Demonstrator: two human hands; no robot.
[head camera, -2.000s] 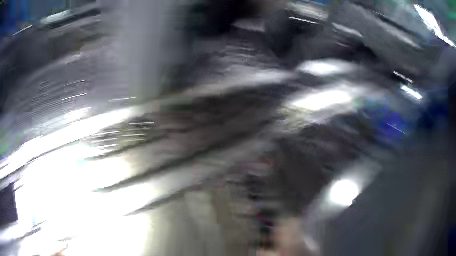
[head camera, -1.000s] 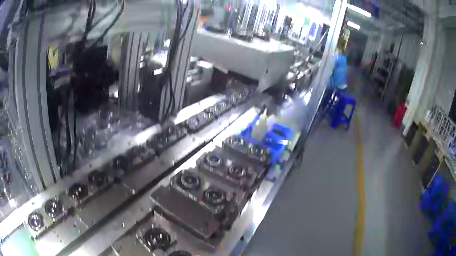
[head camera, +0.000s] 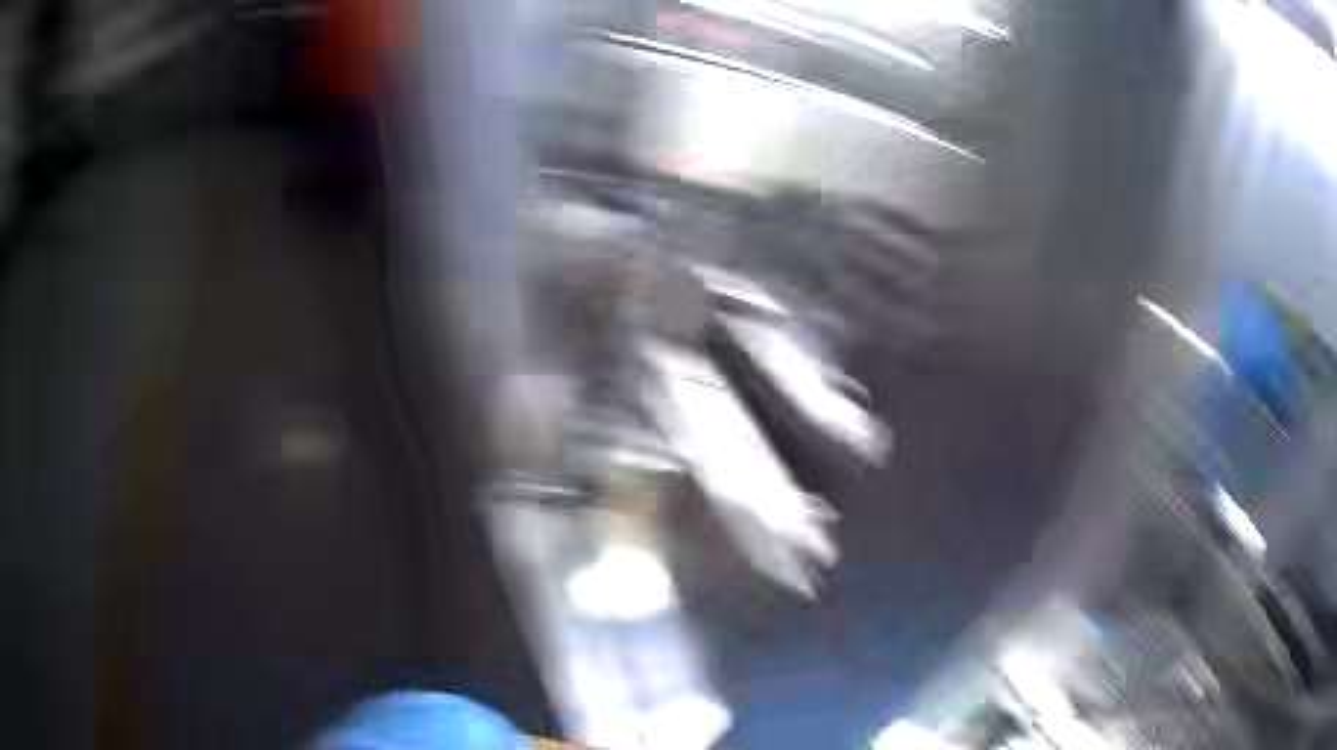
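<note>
Neither of my hands can be made out in this heavily blurred view. A pale upright frame or post (head camera: 469, 235) runs down left of the middle. Right of it are two bright, pale long shapes (head camera: 748, 476), too smeared to name. A white bright patch (head camera: 619, 583) lies below them. No carrier or round part can be made out.
A rounded blue shape (head camera: 422, 724) is cut off by the bottom edge. Dark floor (head camera: 264, 557) fills the left side, with a red patch (head camera: 352, 52) at the top. Another blue shape (head camera: 1258, 344) and blurred machinery (head camera: 1202, 586) are at the right.
The camera has swung strongly away from the line. The rows of carriers with round parts, seen clearly a second ago, are no longer recognisable, and the aisle floor now fills the left.
</note>
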